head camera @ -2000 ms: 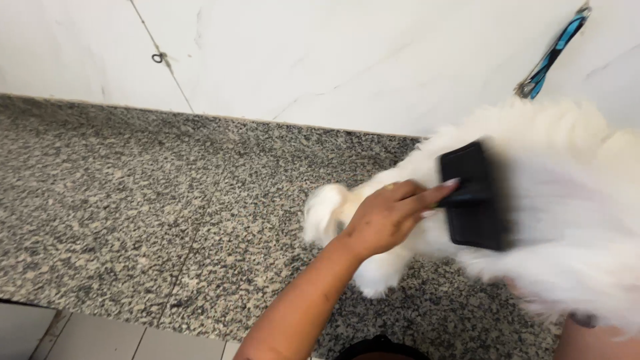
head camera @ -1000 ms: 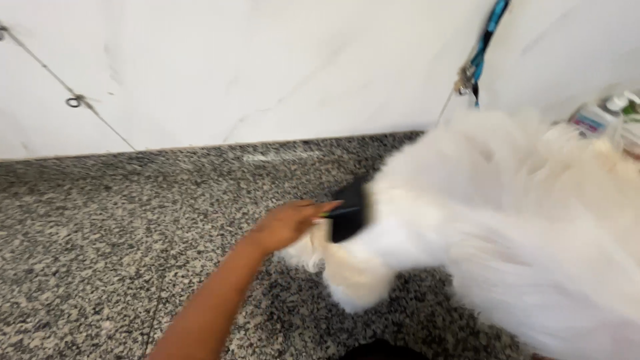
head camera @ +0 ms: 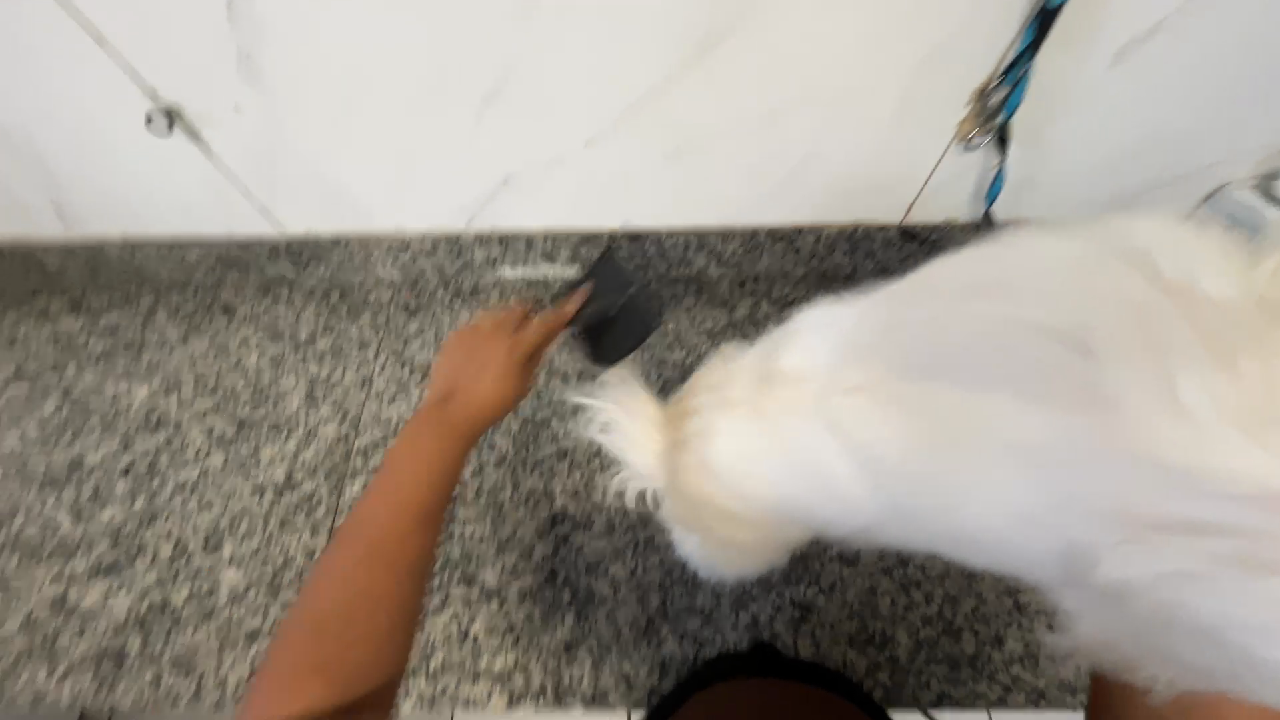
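My left hand (head camera: 490, 360) grips a black pet grooming brush (head camera: 618, 310), blurred by motion. The brush is over the granite, just beyond the tail (head camera: 630, 430) of a white, long-haired dog (head camera: 900, 420); whether it touches any hair cannot be told. The dog's body stretches to the right edge, and its head is out of view. Part of my right arm (head camera: 1150, 695) shows low at the right, under the fur; my right hand is hidden.
Speckled granite (head camera: 200, 450) forms the surface, against a white marbled wall (head camera: 500, 120). A blue and black leash (head camera: 1022, 70) with metal clips hangs there. A ring (head camera: 160, 121) is on the wall at left. A partly hidden container (head camera: 1240, 205) stands behind the dog.
The brush was on the dog's back two seconds ago and at its rump one second ago. Now it is past the tail, towards the wall. The view has shifted.
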